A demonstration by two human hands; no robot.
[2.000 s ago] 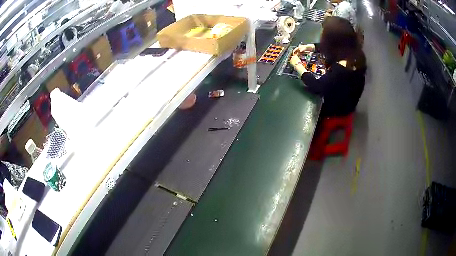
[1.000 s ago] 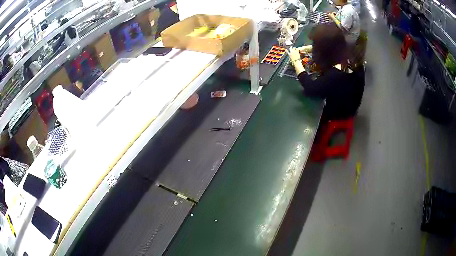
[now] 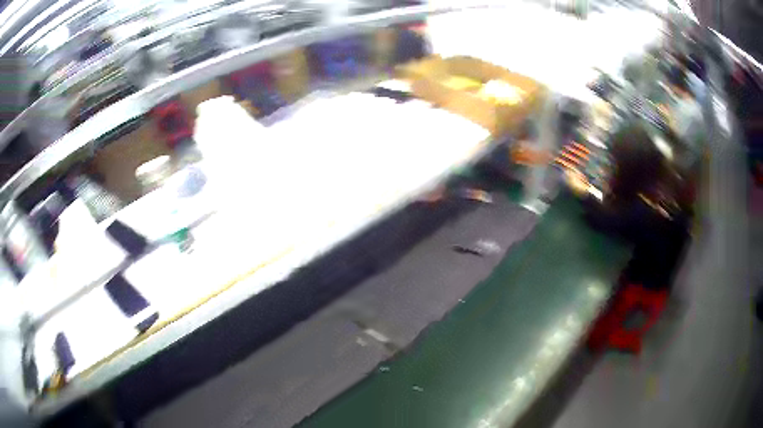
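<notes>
Neither of my hands is in the picture, and the frame is strongly blurred. Nearest in front are the green belt [image 3: 494, 334] and the dark grey ribbed surface [image 3: 335, 351] beside it. A small dark thin item [image 3: 468, 249] lies on the grey surface near some whitish bits. On the white shelf [image 3: 335, 175] at the left lie dark smartphones; one [image 3: 130, 303] is near the shelf's front edge.
An open cardboard box [image 3: 468, 88] stands at the shelf's far end. A large white jug [image 3: 224, 125] and a bottle [image 3: 155, 171] stand at the left. A person in black [image 3: 648, 201] sits on a red stool [image 3: 632, 318] beside the belt, near an orange-striped tray [image 3: 574, 154].
The view has swung left, so the shelf, box, belt and seated person appear further right and lower. More of the shelf's left end shows, with another dark item there. The picture has become blurred.
</notes>
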